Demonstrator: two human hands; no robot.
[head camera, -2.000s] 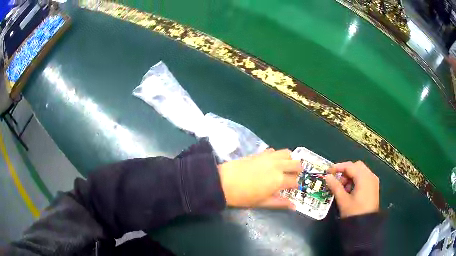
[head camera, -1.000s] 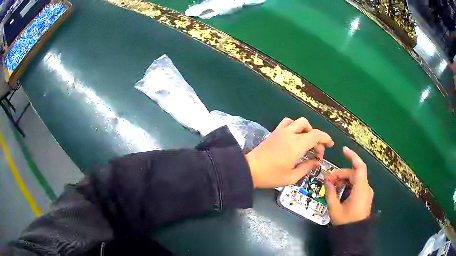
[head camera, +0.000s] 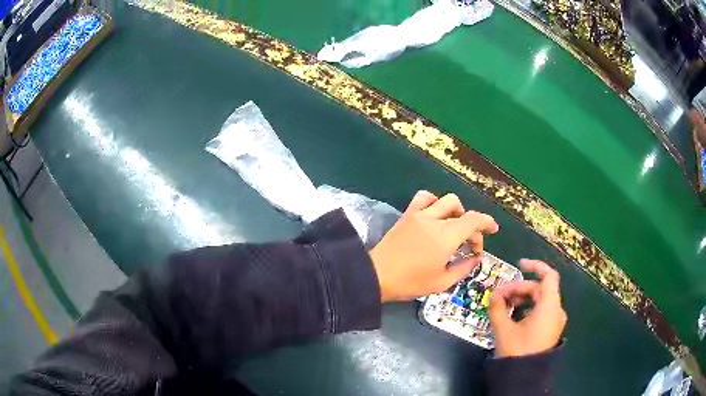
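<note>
The open white housing (head camera: 437, 313) lies on the dark green bench in front of me, tilted in view. A green circuit board (head camera: 463, 298) with a small yellow component (head camera: 486, 298) and thin wires sits inside it. My left hand (head camera: 426, 247) lies over the housing's upper left part, its fingertips at the inner parts; what they grip is hidden. My right hand (head camera: 528, 311) is at the housing's right side, thumb and forefinger curled near the yellow component; I cannot tell whether they pinch a wire. The bagged cord (head camera: 267, 166) runs up left from behind my left hand.
Another bagged bundle (head camera: 395, 40) lies on the bright green belt (head camera: 495, 100). The peeling belt rail (head camera: 418, 133) runs diagonally between bench and belt. A tray of blue-and-white pieces (head camera: 53, 63) is at far left. Brassy parts (head camera: 592, 31) lie across the belt. Plastic shows at bottom right (head camera: 670, 380).
The bundle on the belt has moved right. My left hand has moved from the housing's left side to its upper part. The housing has turned and shifted slightly left.
</note>
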